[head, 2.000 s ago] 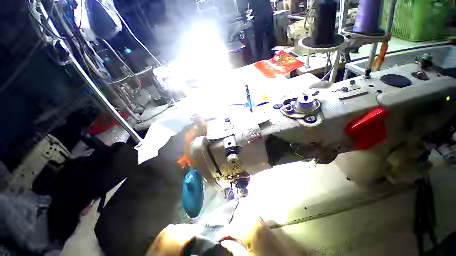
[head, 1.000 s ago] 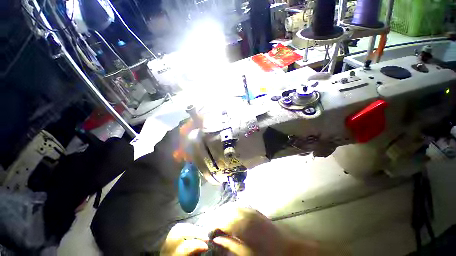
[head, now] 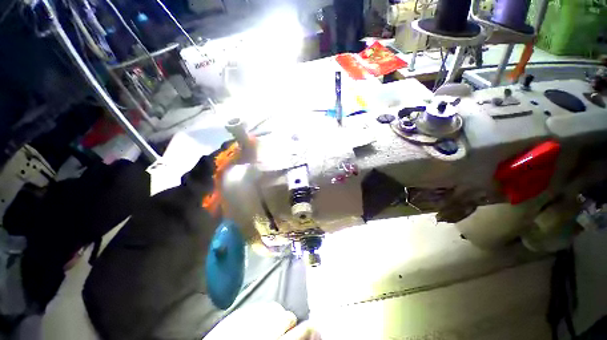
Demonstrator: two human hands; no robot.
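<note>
The sewing machine head (head: 319,192) reaches in from the right. Its presser foot area (head: 307,252) stands over a pale grey-blue cloth piece (head: 276,285). A large dark garment piece (head: 150,265) lies left of the needle. A teal oval pad (head: 225,265) hangs from the head's left end, in front of the cloth. My left hand (head: 256,323) is overexposed and cut off by the bottom edge, at the near end of the grey-blue cloth. My right hand (head: 305,331) shows only as a small bright part beside it. The fingers' hold is not clear.
A red block (head: 529,171) sits on the machine arm. A dark slim tool (head: 562,292) lies at lower right. A black heap (head: 80,206) is at the left. Behind are a red packet (head: 371,61), thread cones (head: 454,14), a metal pole (head: 100,86) and a glaring lamp.
The view has shifted, with the machine now larger. My hands have dropped towards the bottom edge and show less, and more of the grey-blue cloth by the needle is uncovered.
</note>
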